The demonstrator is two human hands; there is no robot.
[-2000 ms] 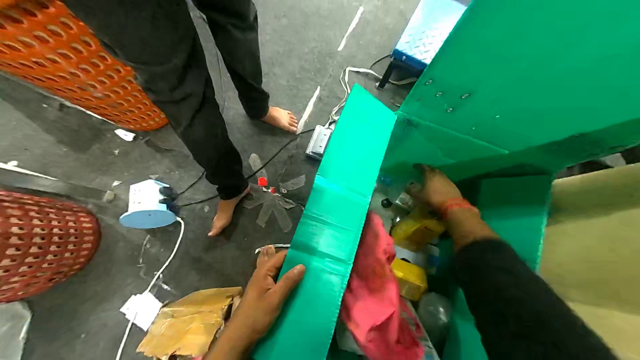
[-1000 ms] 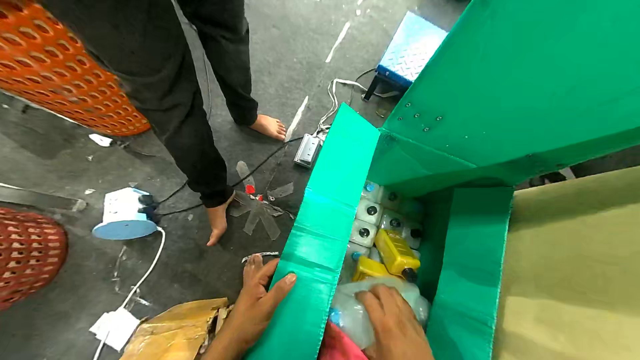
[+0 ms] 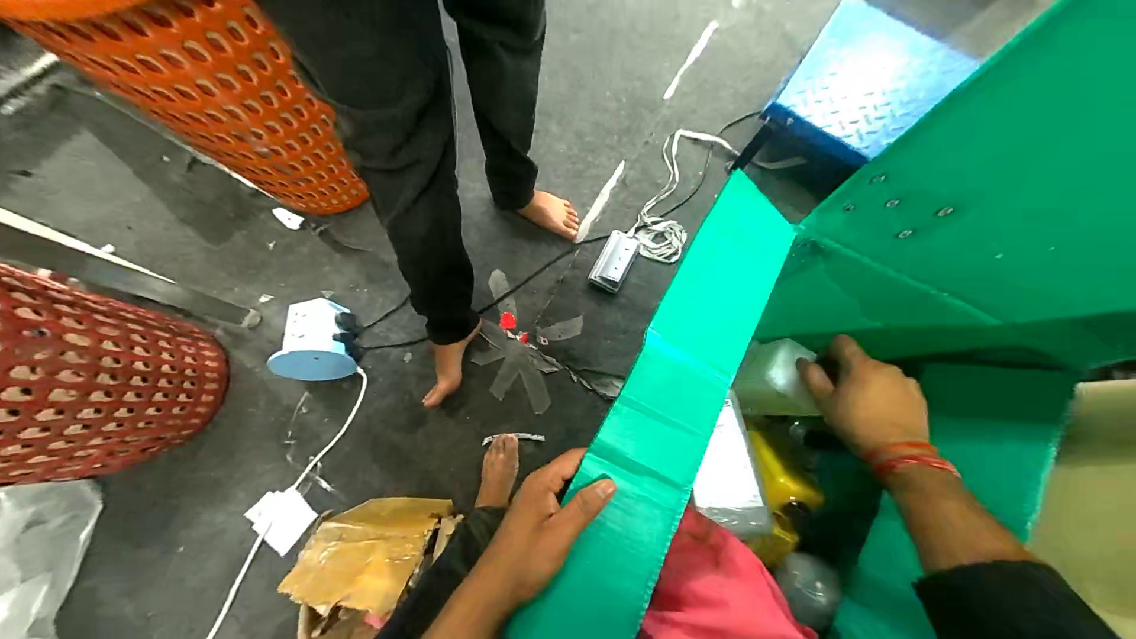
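Note:
My left hand (image 3: 555, 524) grips the near left flap of a green corrugated plastic box (image 3: 683, 355), thumb on top. Inside the box, my right hand (image 3: 865, 399) has its fingers on a translucent whitish plastic container (image 3: 777, 377) near the back corner; a red thread circles that wrist. Below it lie a silvery wrapped pack (image 3: 732, 470), a yellow plastic bottle (image 3: 785, 484) and a clear plastic bottle (image 3: 809, 586). Pink cloth (image 3: 719, 586) fills the front of the box.
A barefoot person in black trousers (image 3: 399, 160) stands beyond the box. Around are an orange perforated basket (image 3: 257, 106), a red one (image 3: 106, 382), a blue metal platform (image 3: 870, 80), a power strip (image 3: 614, 260), a blue-and-white extension socket (image 3: 315, 342), cables and a torn cardboard box (image 3: 373, 555).
My right hand has moved from the clear bottle at the front to the back of the box. A silvery pack now shows where white-capped containers showed a second ago. My left hand stays on the flap.

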